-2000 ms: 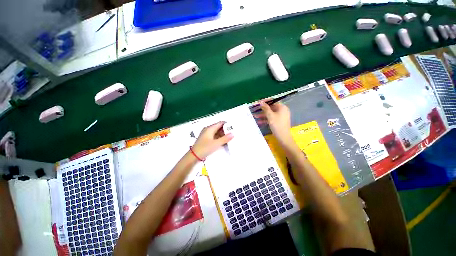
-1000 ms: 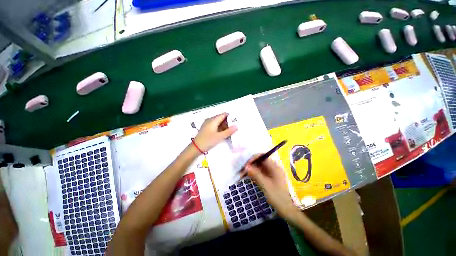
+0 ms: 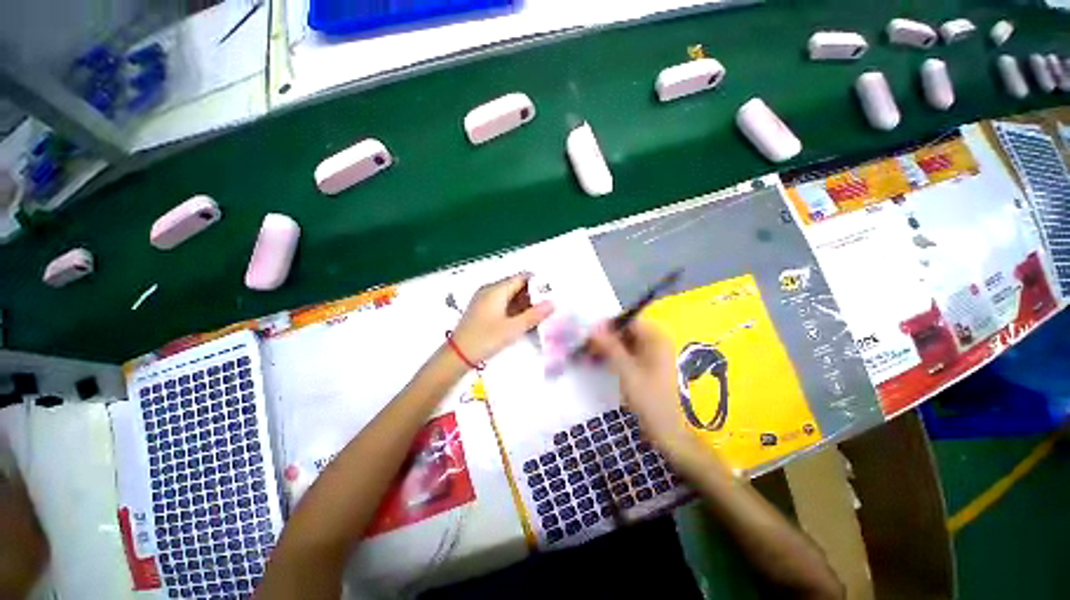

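My left hand (image 3: pixel 499 319), with a red string at the wrist, is bent over the upper part of the white sticker sheet (image 3: pixel 537 393). A blurred pale pink patch (image 3: pixel 559 342) shows just below its fingertips; I cannot tell whether it is a housing or whether the hand holds it. My right hand (image 3: pixel 628 352) grips slim black tweezers (image 3: pixel 643 307), their tip pointing down-left at the pink patch. The tip is blurred, so any sticker on it cannot be made out. Rows of dark stickers (image 3: pixel 587 469) cover the sheet's near end.
The green belt (image 3: pixel 446 211) beyond carries spaced pink housings (image 3: pixel 499 118). A full sticker sheet (image 3: pixel 211 469) lies at left, another (image 3: pixel 1040 176) at far right. A yellow and grey printed sheet (image 3: pixel 733 399) is right of the working sheet. A blue tray (image 3: pixel 399 14) is beyond the belt.
My right hand moved from the sheet's upper right edge down to the sticker rows, then back up near my left hand. Most belt housings shifted left. My left hand stayed nearly in place.
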